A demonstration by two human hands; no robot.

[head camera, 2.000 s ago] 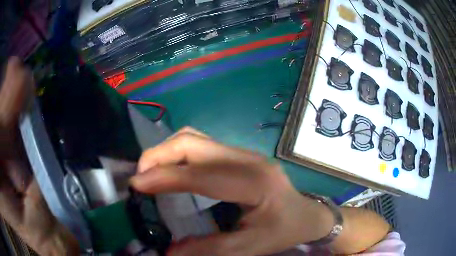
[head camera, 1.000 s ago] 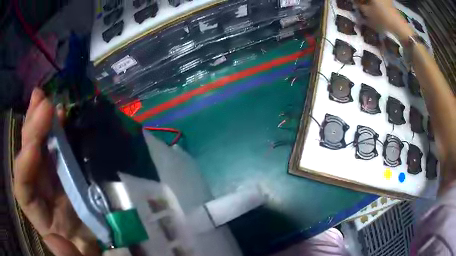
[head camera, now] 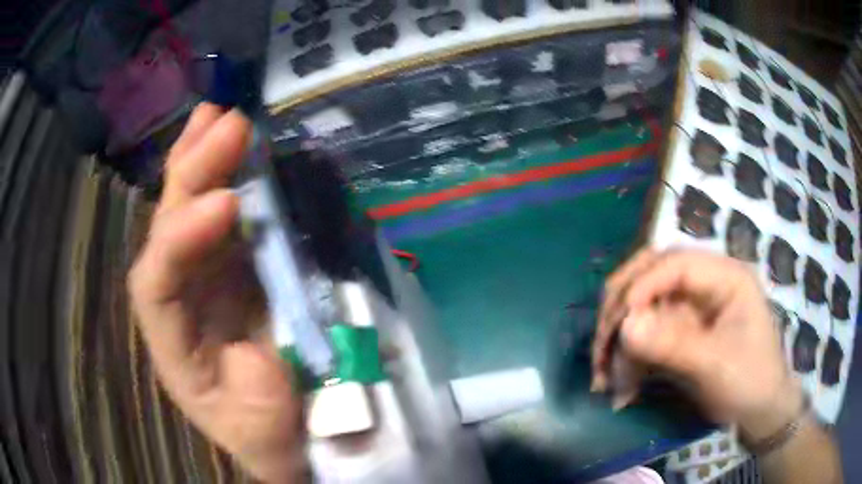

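My left hand (head camera: 213, 293) is cupped around the grey clamp lever (head camera: 284, 284), with its fingertips at the upper end. Green tape (head camera: 357, 354) wraps the lower end, above the white contact block (head camera: 341, 410). The white test stand (head camera: 421, 406) has a black upper part (head camera: 331, 213). My right hand (head camera: 695, 331) is over the front left part of the speaker tray (head camera: 676, 222), fingers curled down. A dark blur shows under its fingertips; I cannot tell if it is a held speaker. The hand hides the tray's front left corner.
A second speaker tray (head camera: 284, 87) lies at the back on dark plastic-wrapped trays (head camera: 425, 132). A tray stack (head camera: 85, 312) stands at the left. A white strip (head camera: 498, 392) lies beside the stand on the green mat (head camera: 501, 293). A red wire (head camera: 406, 257) is behind the stand.
My right hand has come from the far end of the tray down to its near left corner. The stand, my left hand and the trays appear farther right in the picture.
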